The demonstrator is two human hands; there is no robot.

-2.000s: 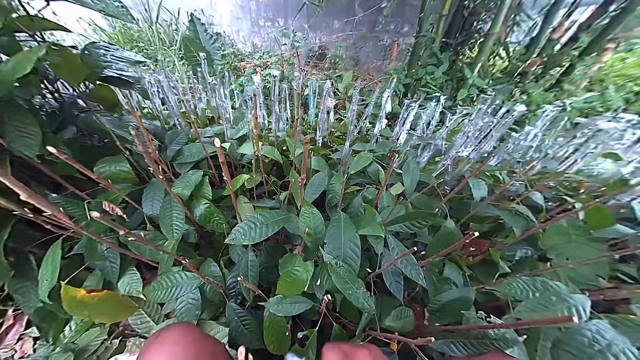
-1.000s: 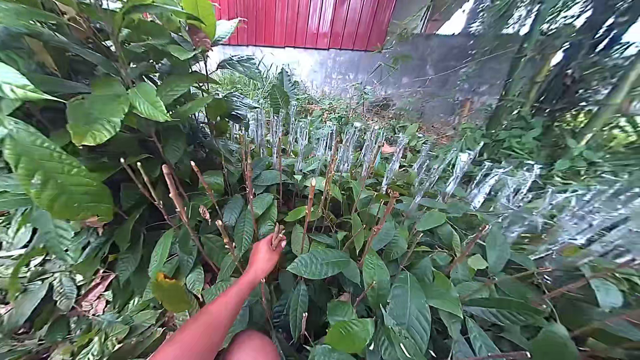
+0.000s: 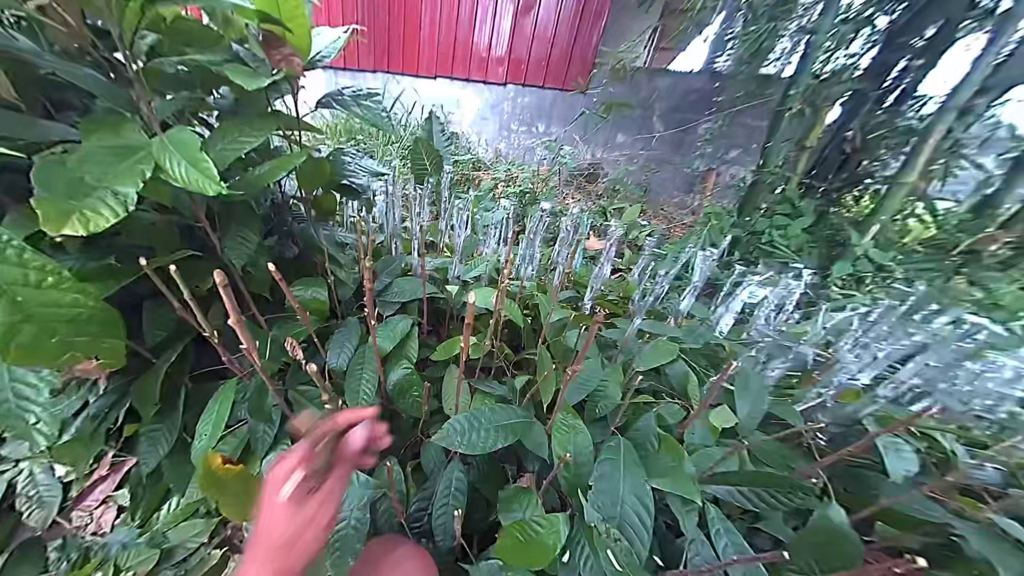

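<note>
My left hand (image 3: 320, 472), blurred, reaches in at the lower left with its fingers curled around what looks like a short piece of cut stem (image 3: 294, 483) with a pale end. Just above it rise a stubby cut stem (image 3: 318, 380) and a thicker bare brown stem (image 3: 240, 324) with a cut top. Another upright cut stem (image 3: 467, 336) stands among the broad green leaves (image 3: 484, 430) to the right of the hand. My right hand is outside the view.
Stems wrapped in clear plastic (image 3: 604, 268) form a band behind the leafy plants and off to the right. Large-leaved branches (image 3: 88, 184) crowd the left. A grey wall (image 3: 544, 120) with red metal sheeting (image 3: 464, 40) stands behind, and bamboo (image 3: 932, 144) at the right. My knee (image 3: 394, 556) shows below.
My left hand, not recognizable in the oldest frame, was among the stems a second ago and is now lower, nearer to me. The view has tilted up, showing the red sheeting.
</note>
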